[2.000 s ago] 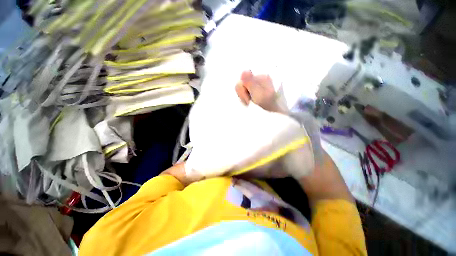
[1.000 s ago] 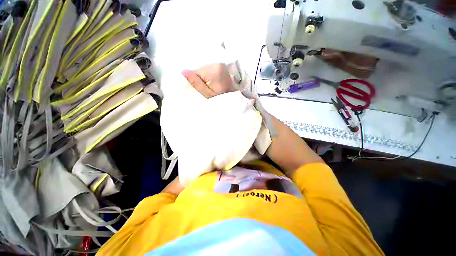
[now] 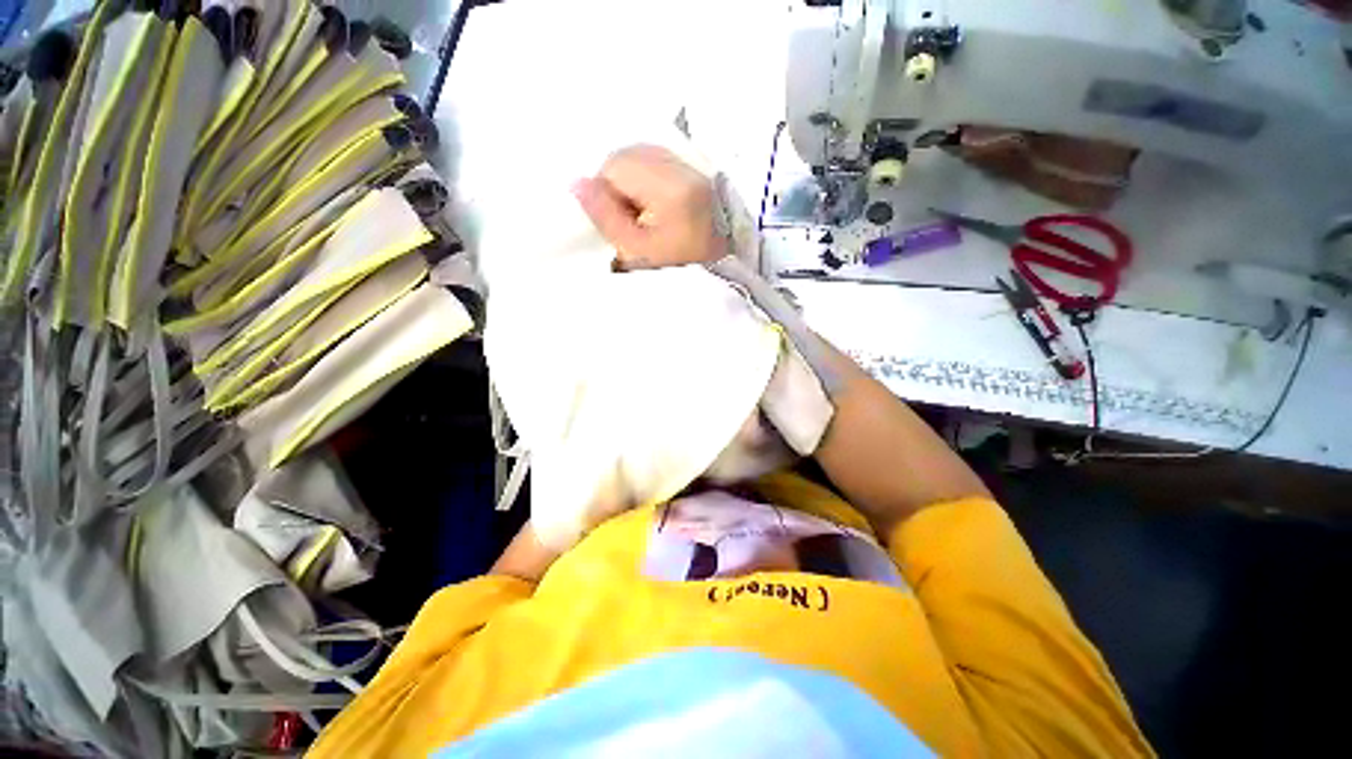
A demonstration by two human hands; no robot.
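A beige cloth piece [image 3: 623,386], glaring nearly white, lies over my lap and the table's front edge. A thin yellow line runs along its lower right edge, and pale straps hang at its left. My right hand [image 3: 653,208] is curled in a fist at the cloth's upper edge and grips it; what else is in the palm cannot be seen. A grey band [image 3: 771,315] runs beside my right wrist and forearm. My left hand is hidden under the cloth; only a bit of the left wrist shows at the lower left.
Stacked beige pieces with yellow edges [image 3: 326,319] and dangling straps fill the left. The sewing machine [image 3: 1023,74] stands at upper right. Near it lie red-handled scissors [image 3: 1071,261], small snips [image 3: 1045,326], a purple piece [image 3: 912,243] and a brown object [image 3: 1045,163]. A printed scale follows the table edge.
Since two seconds ago, the view has swung so the machine shows clearly. In the last second, my right hand has shifted slightly up and right, and the cloth's lower right corner has shifted right.
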